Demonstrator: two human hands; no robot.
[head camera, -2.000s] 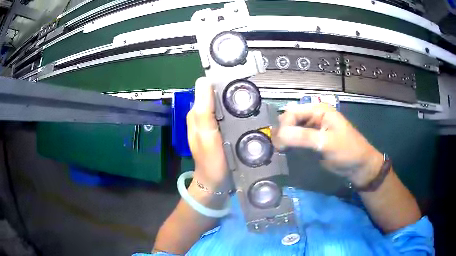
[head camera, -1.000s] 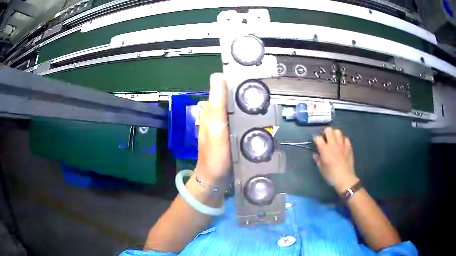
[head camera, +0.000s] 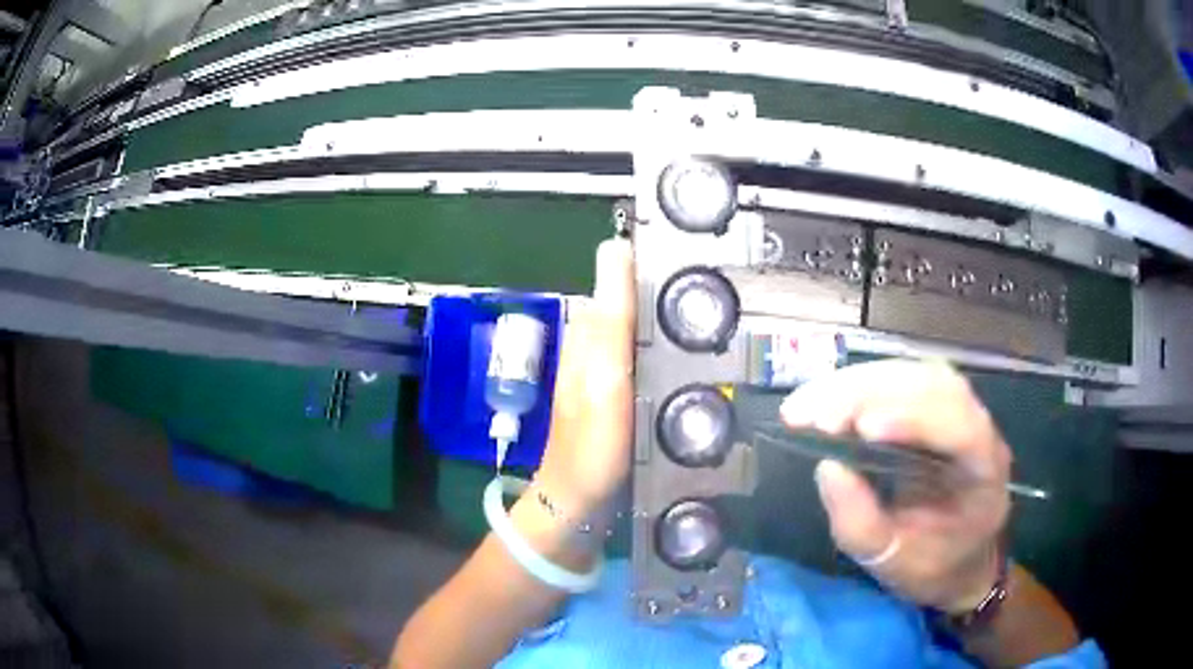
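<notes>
The grey metal carrier fixture (head camera: 663, 379) stands lengthwise in front of me, with black-ringed lens assemblies (head camera: 696, 425) in its round pockets and a small yellow mark. My left hand (head camera: 595, 392) holds it along its left edge. My right hand (head camera: 916, 464) is to the right of the carrier, somewhat blurred, holding thin tweezers (head camera: 1032, 493). Their prongs point left towards the third lens from the top; whether they touch it cannot be told.
A blue bin (head camera: 449, 379) left of my left hand holds a squeeze bottle (head camera: 514, 366), nozzle down. Another bottle (head camera: 801, 358) lies behind my right hand. Brown-grey fixture plates (head camera: 962, 309) sit by the conveyor rails (head camera: 445, 127). A grey frame post (head camera: 196, 311) crosses the left.
My right hand has picked up the tweezers from the bench and raised them beside the carrier. The carrier has shifted slightly right and lower in view. The bottle in the bin now shows.
</notes>
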